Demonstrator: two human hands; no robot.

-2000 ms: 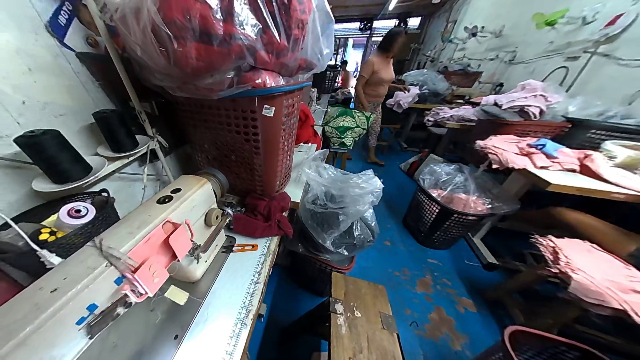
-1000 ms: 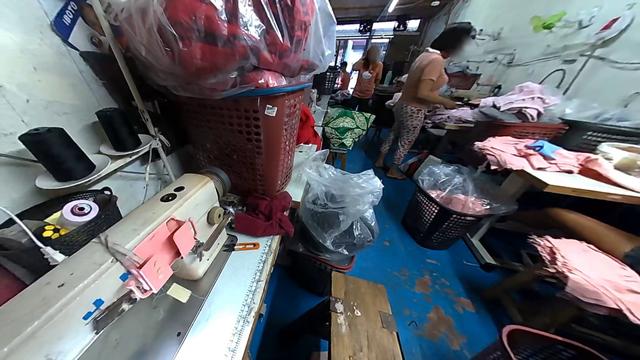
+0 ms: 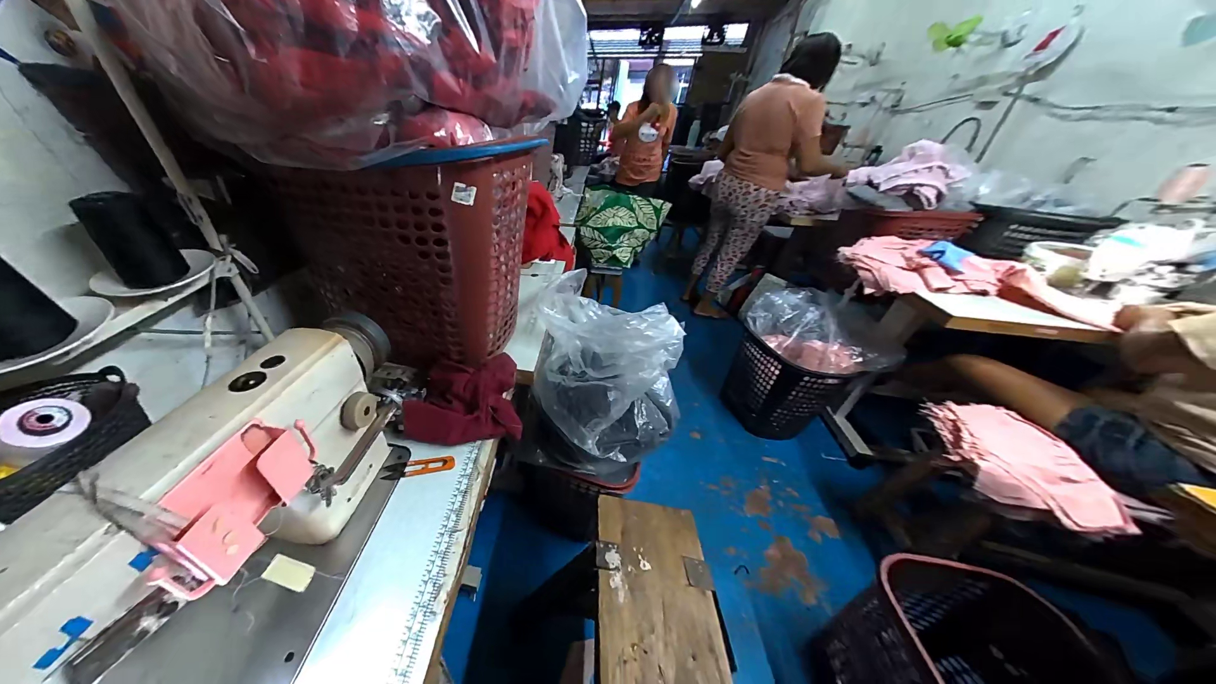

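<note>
Neither my left hand nor my right hand shows in the head view. An industrial sewing machine [image 3: 285, 380] with a pink metal guard [image 3: 233, 503] stands at the left on its table. Orange-handled thread snips [image 3: 429, 466] lie beside the machine head, near a dark red cloth [image 3: 463, 401]. A printed measuring scale [image 3: 437, 560] runs along the table's edge. Black thread cones [image 3: 128, 239] stand on a rack at the far left.
A tall red plastic basket [image 3: 408, 256] holds bagged red cloth. A wooden bench [image 3: 655, 589], a bagged bin [image 3: 608, 399] and black baskets [image 3: 784, 389] stand on the blue floor. Co-workers are at the back [image 3: 774, 133] and right; pink fabric pieces [image 3: 1031, 465] lie stacked.
One co-worker at the back has moved right, to the fabric-covered table, and has turned away. Another in an orange top has come into view behind. The sewing machine and the things around it have not moved.
</note>
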